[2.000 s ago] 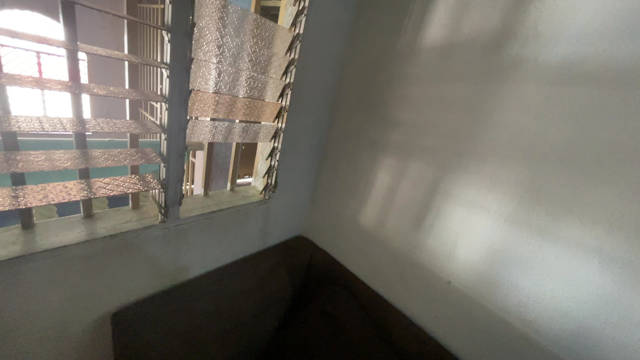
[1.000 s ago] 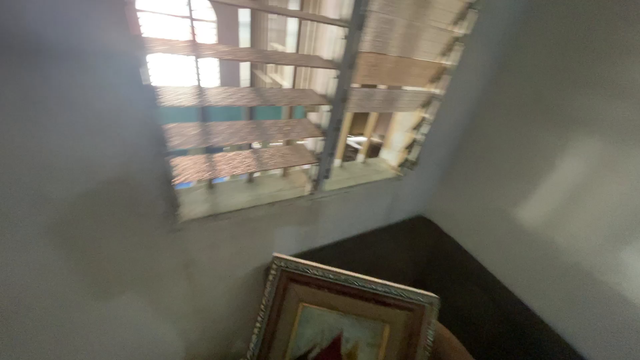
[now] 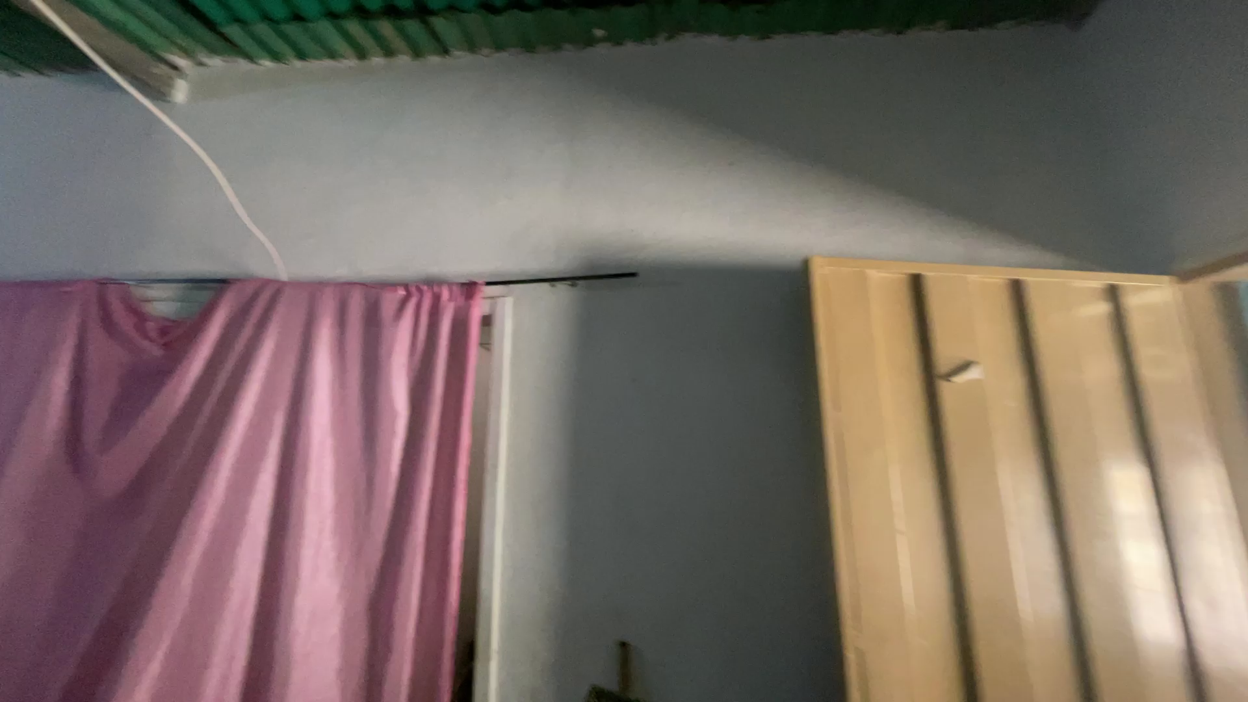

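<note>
Neither my left hand nor my right hand shows in the head view, so what they hold or touch is hidden. A pink curtain (image 3: 302,468) hangs in folds at the left from a thin dark curtain rod (image 3: 575,279), sagging near its left part. The rod's bare end reaches past the curtain over the grey wall (image 3: 682,439). Beside the curtain's right edge runs a white frame (image 3: 495,507).
A tan ribbed panel (image 3: 990,507) with dark grooves stands at the right, a small pale object (image 3: 962,371) on it. Green corrugated roofing (image 3: 546,29) spans the top. A white cable (image 3: 210,161) droops to the curtain. A dark object (image 3: 616,692) shows at the bottom edge.
The view has swung far away from the louvred window and wall corner. The framed picture seen one second ago is out of view; the curtain and tan panel are now in view.
</note>
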